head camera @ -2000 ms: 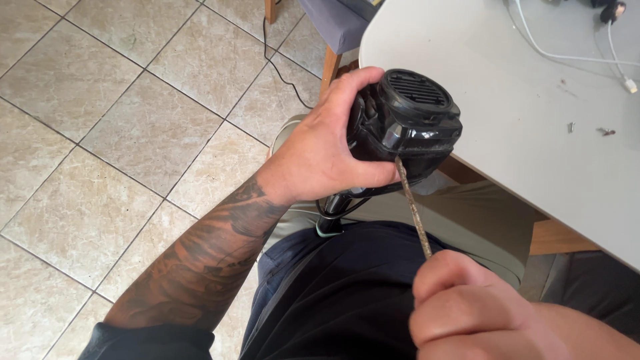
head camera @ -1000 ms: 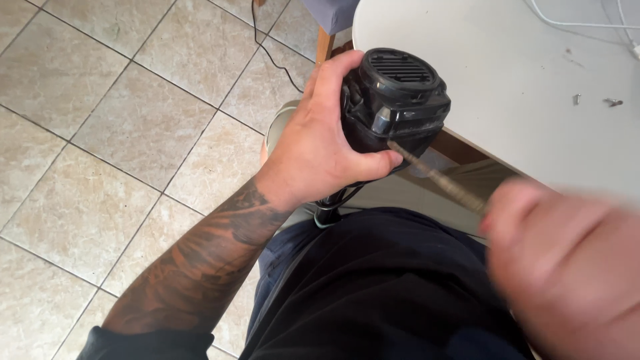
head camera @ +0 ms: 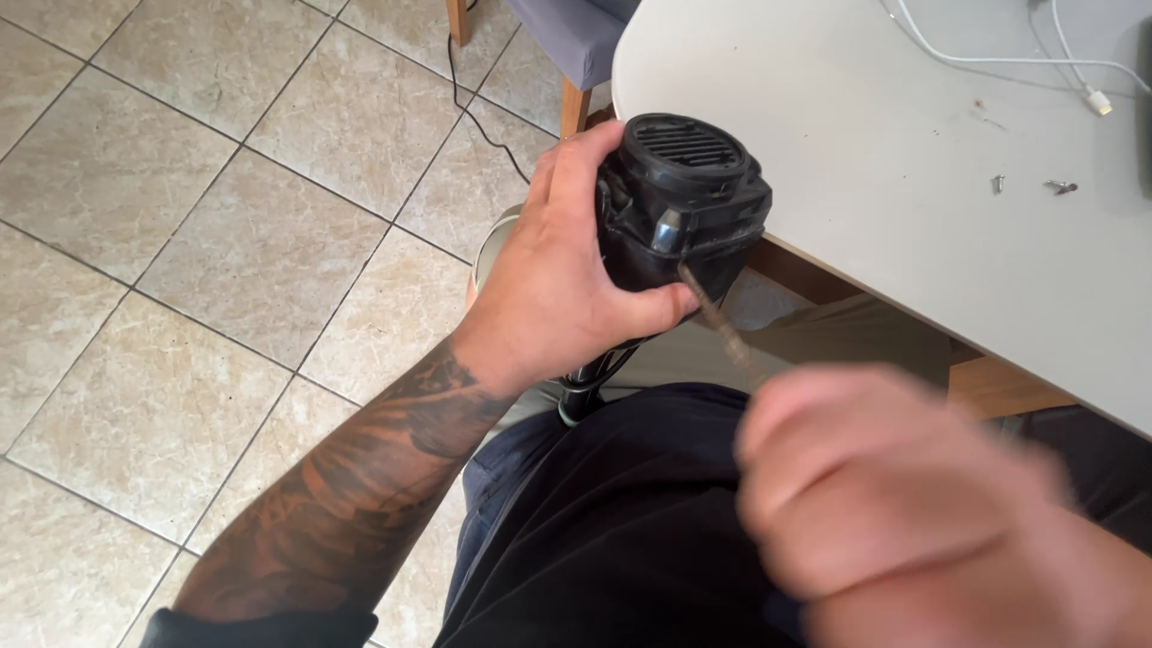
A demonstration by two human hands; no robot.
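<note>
My left hand grips a black plastic housing with a round slotted vent on top, its thumb across the lower front. The housing is held above my lap, beside the table's edge. My right hand, blurred by motion, is closed around a thin, worn metal shaft, perhaps a screwdriver; its handle is hidden in my fist. The shaft's tip meets the seam of the housing just above my left thumb. Below the housing a black tube with a cord beside it shows in part.
On the white table lie small screws and a white cable with a metal-tipped plug. A grey chair with wooden legs stands beyond the housing. A dark cord runs over the tiled floor.
My right hand swung outward to the right with the shaft a second ago and is now back closer to the housing. My left hand keeps its hold.
</note>
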